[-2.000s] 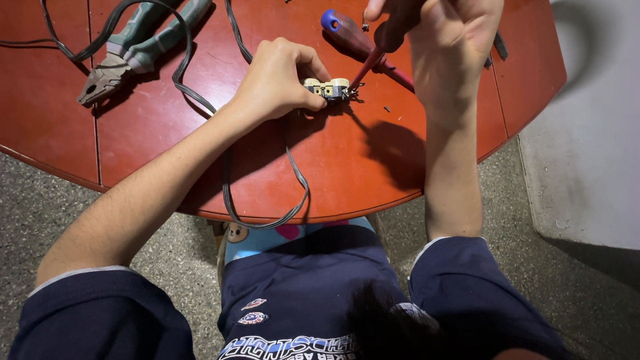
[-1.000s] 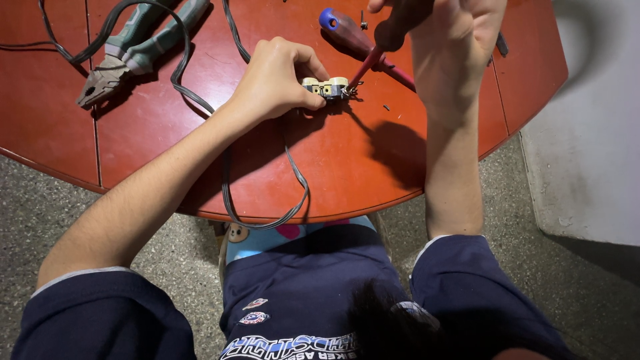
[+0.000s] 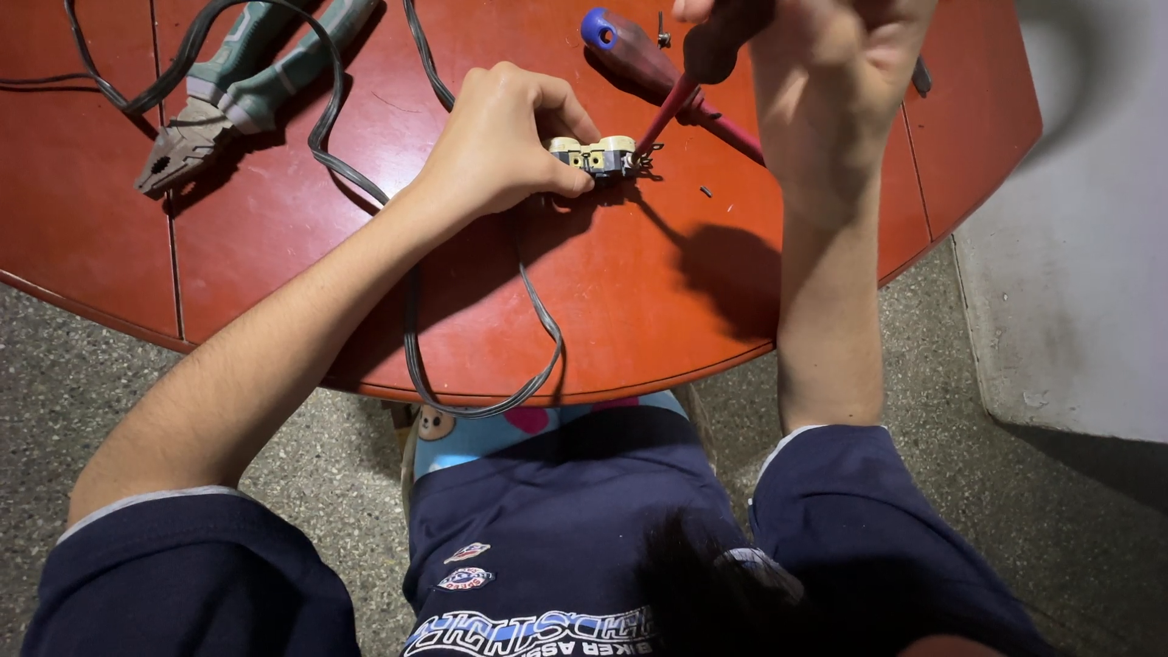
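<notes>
My left hand [image 3: 516, 137] pinches a small cream and black electrical receptacle [image 3: 598, 157] between thumb and fingers, on its side at the red table. My right hand [image 3: 821, 55], partly cut off by the top edge, grips a screwdriver with a dark handle [image 3: 721, 41] and a red shaft. The shaft slants down to the metal terminal at the receptacle's right end, where its tip meets the screw area; the exact contact is too small to tell. A second screwdriver, with a blue-ended handle [image 3: 630, 57] and red shaft, lies behind the held one.
Combination pliers with green-grey handles [image 3: 274, 78] lie at the left. A dark electrical cord [image 3: 330, 155] loops across the red table [image 3: 639, 338] and over its near edge. A small screw [image 3: 663, 38] and a dark bit [image 3: 705, 192] lie nearby. A pale wall [image 3: 1077, 274] stands at right.
The held screwdriver's handle and my right hand have shifted slightly while the shaft stays at the receptacle's right end. My left hand keeps its hold in the same place.
</notes>
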